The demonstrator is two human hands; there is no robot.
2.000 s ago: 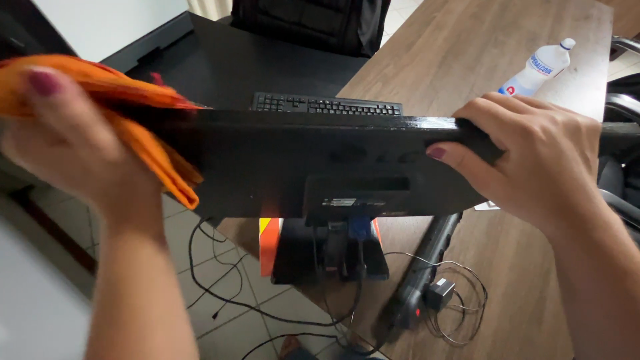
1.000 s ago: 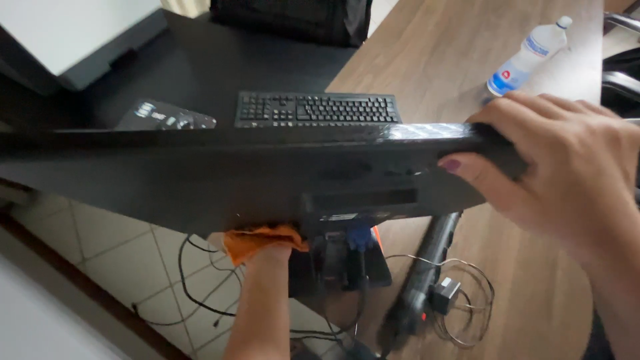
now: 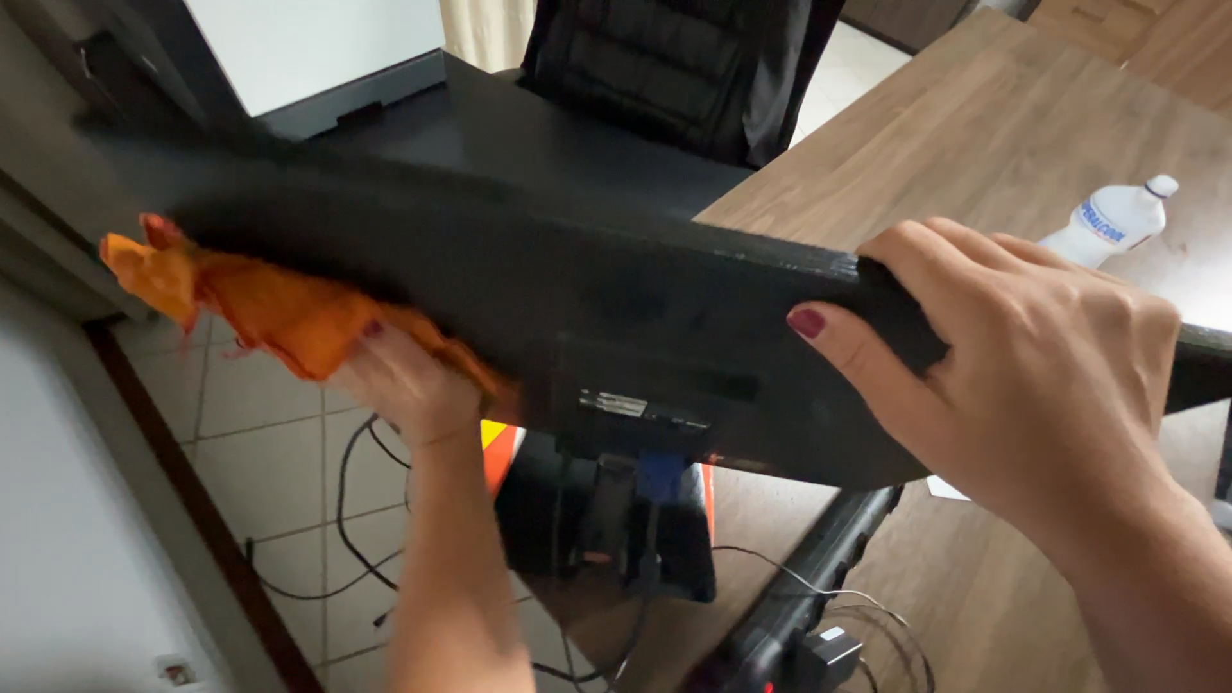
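A black monitor [image 3: 674, 318], seen from behind and above, stretches across the middle of the view on a dark stand base [image 3: 539, 520]. My right hand [image 3: 1039, 375] grips its right end, thumb on the back and fingers over the top edge. An orange cloth [image 3: 289, 308] lies against the left part of the monitor's back, with my left hand [image 3: 414, 385] pressing it there from below. A blue video connector [image 3: 661, 476] is plugged in under the label on the back. The screen side is hidden.
A labelled plastic bottle [image 3: 1107, 226] stands on the wooden table [image 3: 924, 125] at right. Below the monitor are a black power strip [image 3: 799, 587], a power adapter [image 3: 830, 656] and loose cables [image 3: 346, 500]. A black chair [image 3: 674, 67] stands behind the dark desk [image 3: 520, 125].
My left hand and the orange cloth have moved left from beside the connector, along the monitor's back. My right hand stays on the right end. The keyboard seen earlier is now hidden.
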